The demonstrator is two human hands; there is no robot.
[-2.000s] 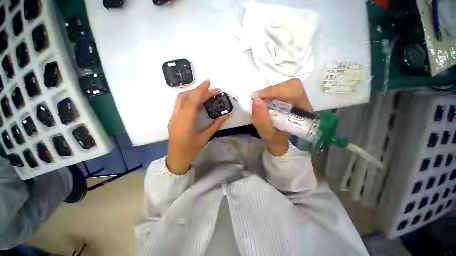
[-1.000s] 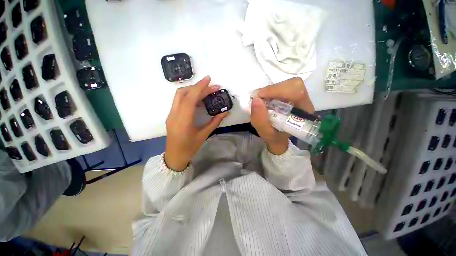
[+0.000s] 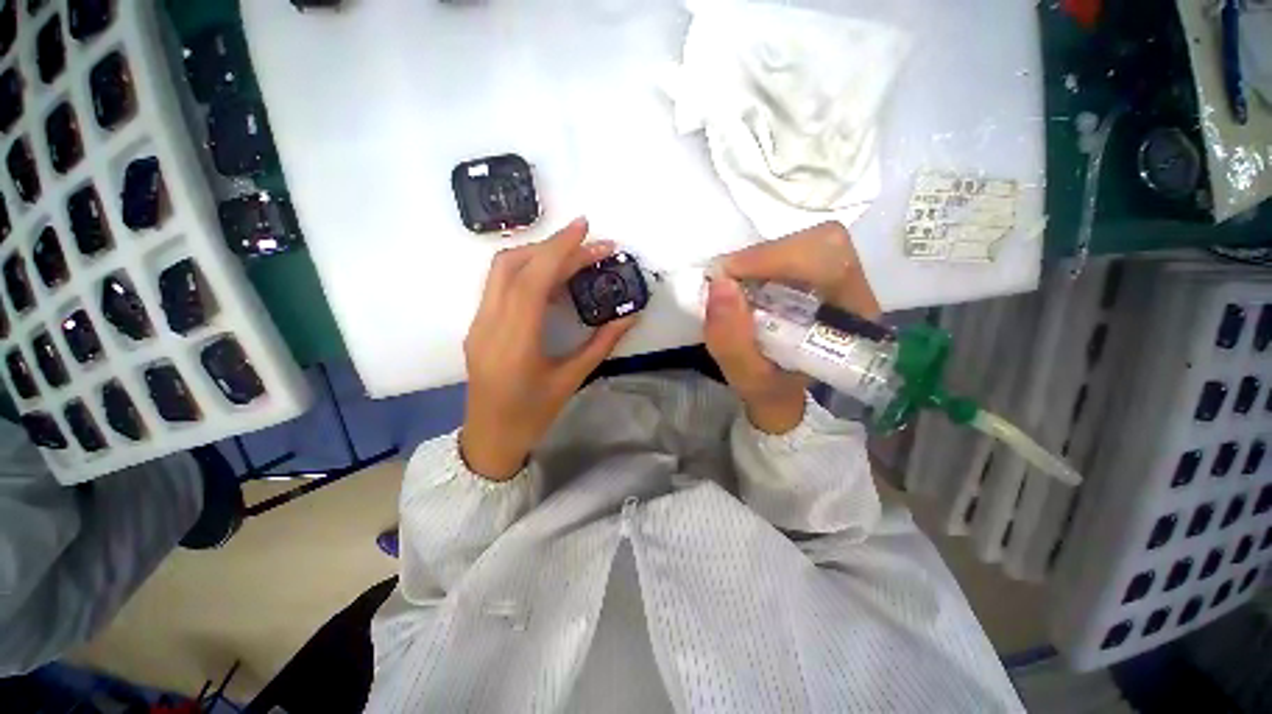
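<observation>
My left hand (image 3: 527,342) holds a small black rounded-square housing (image 3: 610,289) between thumb and fingers, over the front of the white mat. My right hand (image 3: 778,314) grips a clear-white syringe (image 3: 823,345) like a pen, its narrow end towards the housing's right side. Whether the tip touches the housing cannot be told. A green adapter (image 3: 919,374) sits on the syringe's rear, with a pale hose (image 3: 1030,446) trailing from it. A second black housing (image 3: 495,193) lies on the mat behind my left hand.
A crumpled white cloth (image 3: 792,112) and a printed paper label (image 3: 961,216) lie on the white mat (image 3: 391,84). A white tray of black housings (image 3: 265,366) stands at left, another (image 3: 1102,614) at right. A person's grey sleeve (image 3: 84,558) shows at lower left.
My hands, the held housing and the syringe have barely moved. The view has shifted slightly, and a dark shape now shows at the lower left beside my smock.
</observation>
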